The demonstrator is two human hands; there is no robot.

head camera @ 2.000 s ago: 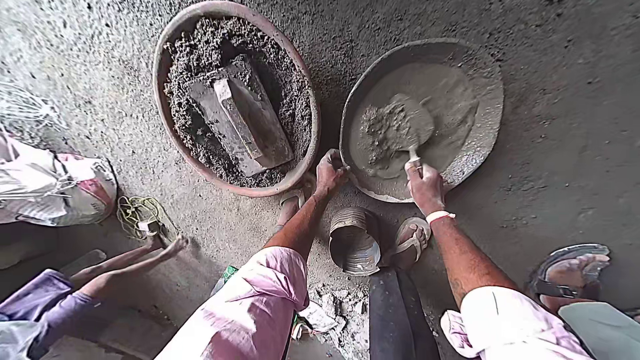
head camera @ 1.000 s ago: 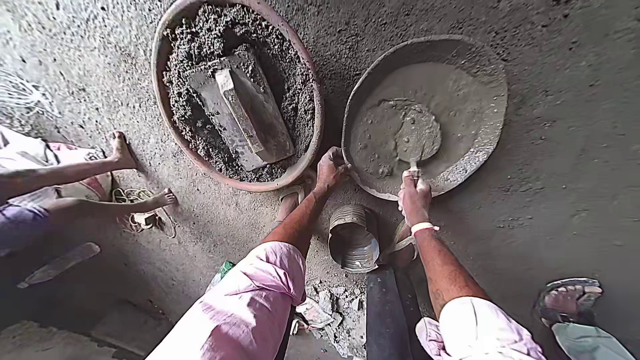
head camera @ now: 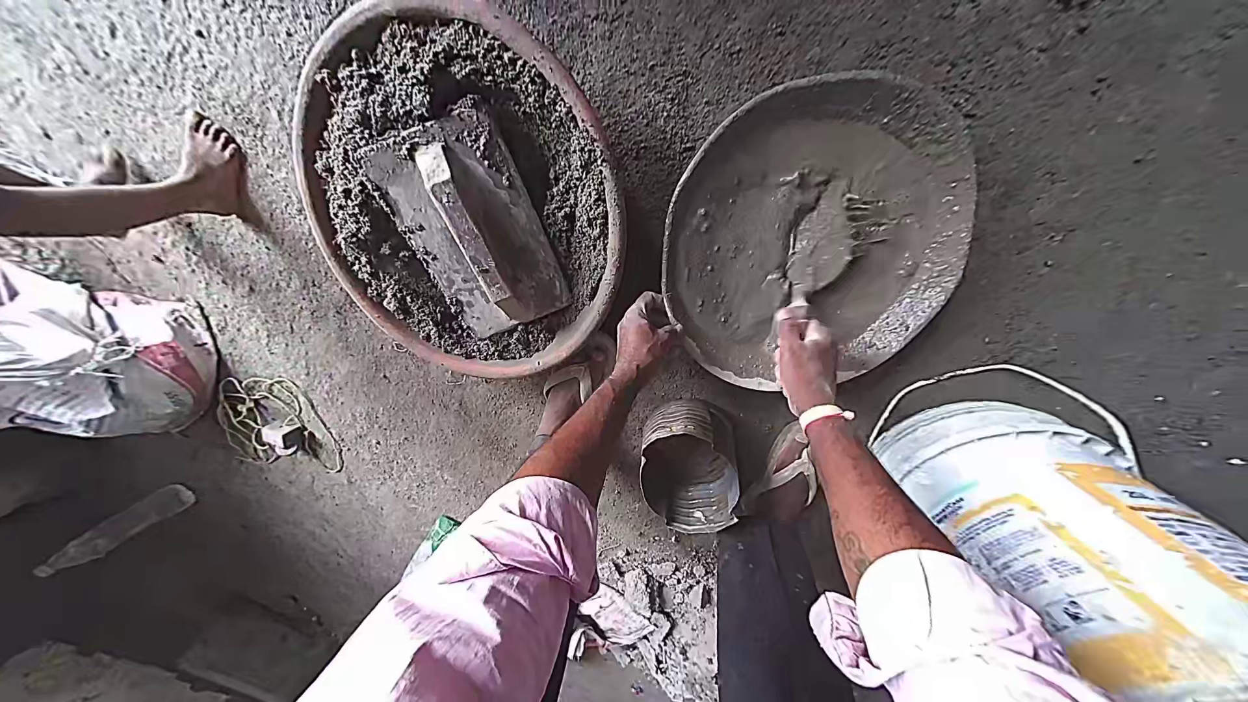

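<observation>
My right hand (head camera: 807,359) is closed around the handle of a trowel (head camera: 822,239), whose blade lies in wet grey cement slurry inside a round, shallow pan (head camera: 926,310). The rim of that pan is gripped by my left hand (head camera: 645,336) on its lower left side. To the left is a second, larger pan (head camera: 616,229) of dark, crumbly mortar. A float with a block-like handle (head camera: 468,229) rests on this mortar, out of my hands. Below my left hand, a ribbed metal can (head camera: 690,468) lies with its mouth toward me.
A white plastic bucket (head camera: 1033,517) with a wire handle is at the lower right. White sacks (head camera: 107,361), a coil of cord (head camera: 273,424) and a plastic bottle (head camera: 117,531) lie left. Another person's bare foot (head camera: 213,166) is upper left. Rubble (head camera: 663,614) lies between my legs.
The white bucket has come into view at the lower right, where another person's sandalled foot was. The trowel's blade has moved through the slurry. The other person's feet at the left have moved upward in view.
</observation>
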